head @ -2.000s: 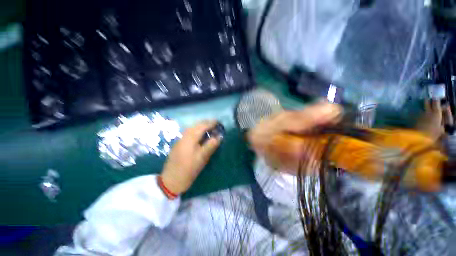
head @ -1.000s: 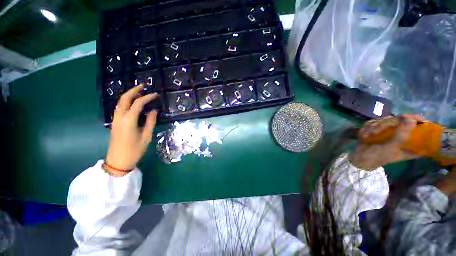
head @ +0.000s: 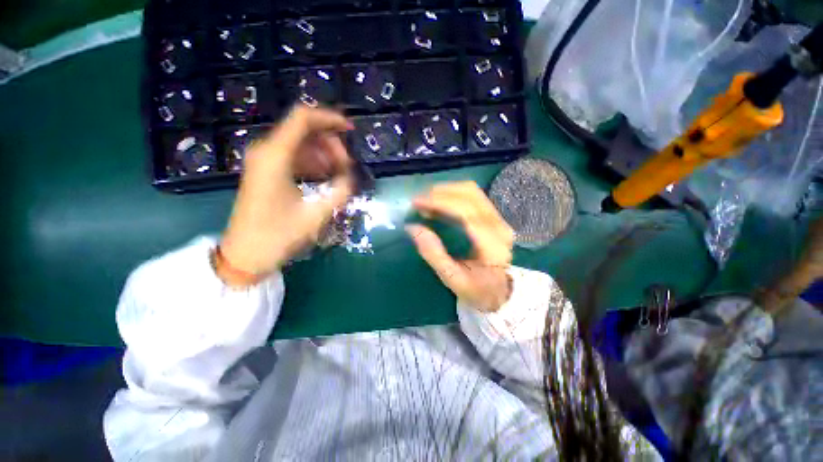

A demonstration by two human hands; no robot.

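Note:
My left hand [head: 284, 198] is blurred in front of the black compartment tray [head: 338, 171]; a dark shape at its fingertips looks like a small black unit [head: 362, 180], partly hidden. My right hand [head: 469, 242] is right of the heap of silvery plates [head: 357, 222], thumb and forefinger apart, with nothing clearly seen between them. The left hand covers part of the heap. The tray holds round black units with bright rectangles; some pockets are empty. The orange electric screwdriver [head: 690, 149] is tilted at the right, nose down, out of my hands.
The round grey screw plate [head: 532, 203] lies right of my right hand. Crumpled clear bags [head: 623, 63] and a black cable [head: 549, 86] are at the upper right. A binder clip [head: 661, 309] is at the bench edge. Another person's arm [head: 799, 271] shows at the far right.
My left hand has moved right, from the tray to the heap. My right hand has let go of the screwdriver and moved left to the heap. The view has shifted slightly.

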